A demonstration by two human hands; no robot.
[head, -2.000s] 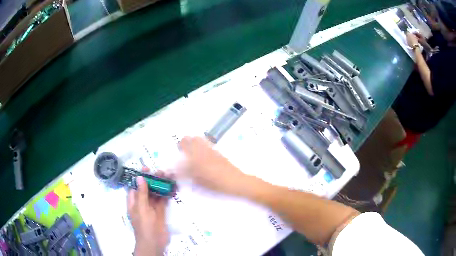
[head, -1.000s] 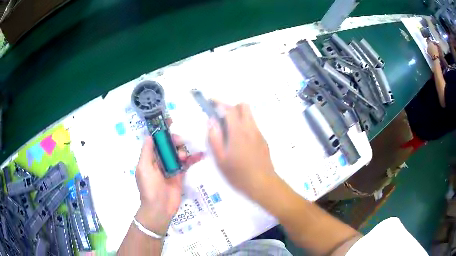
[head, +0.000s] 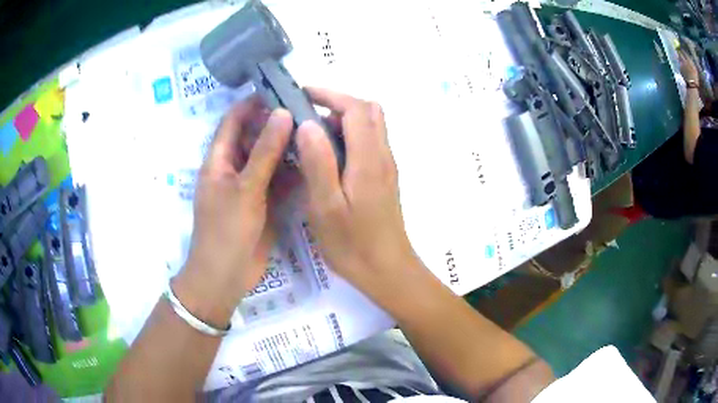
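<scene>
A fan unit [head: 250, 46] is held over the printed sheet [head: 441, 157], its round grey head up and tilted to the left. My left hand [head: 228, 189] grips the handle from the left, thumb on it. My right hand [head: 354, 181] grips the handle from the right, its thumb along the grey shell. A dark gap shows along the handle near the neck. The battery is not visible; the lower handle is hidden by my hands.
Loose handle shells [head: 529, 153] lie piled at the right. More shells [head: 73, 260] lie on a coloured sheet [head: 94, 370] at the left. The green conveyor belt [head: 59, 39] runs beyond the table. Another person's arm [head: 691, 110] is at the far right.
The handle shell in my right hand has come onto the open handle, covering the battery. Both hands now meet on the fan unit, and its head has turned. The view has shifted.
</scene>
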